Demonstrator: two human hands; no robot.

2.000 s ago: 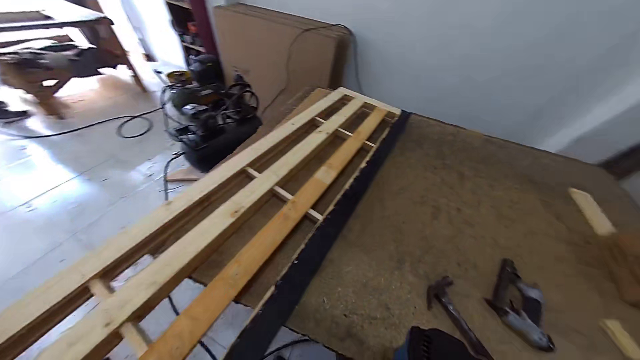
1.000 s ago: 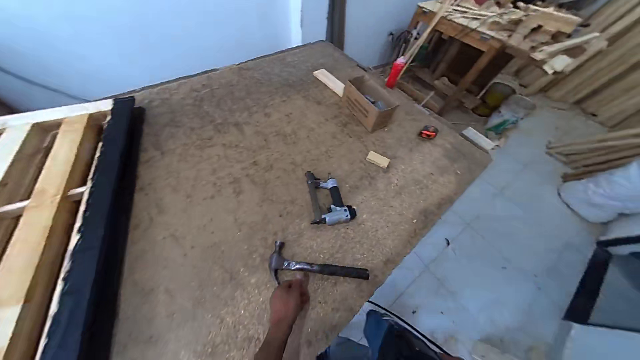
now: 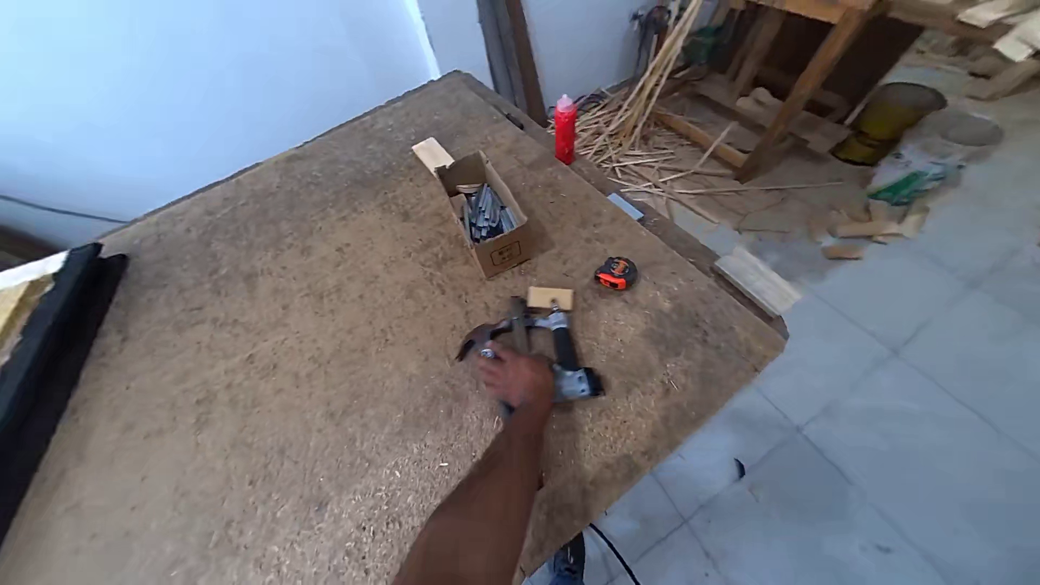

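Note:
My left hand point(image 3: 516, 375) reaches over the particleboard worktop point(image 3: 325, 349), its fingers around a claw hammer point(image 3: 481, 335). The hammer head shows to the left of the fingers, and the hand hides most of the handle. Just right of the hand lies a pneumatic stapler point(image 3: 565, 349) with a black grip and silver body, partly covered by the hand and hammer. A small wood block point(image 3: 550, 297) sits at the stapler's upper end. My right hand is out of view.
An open cardboard box point(image 3: 500, 254) holds metal staple strips. Near it are a tape measure point(image 3: 616, 274), a flat wood piece point(image 3: 432, 154) and a red bottle point(image 3: 565, 130). A black-edged frame point(image 3: 49, 366) lies left; wood strips point(image 3: 634, 146) litter the floor.
The view has swung far right from the slatted wooden frame. Since a second ago, my left hand and the hammer have come up against the stapler; the hammer lay below it before.

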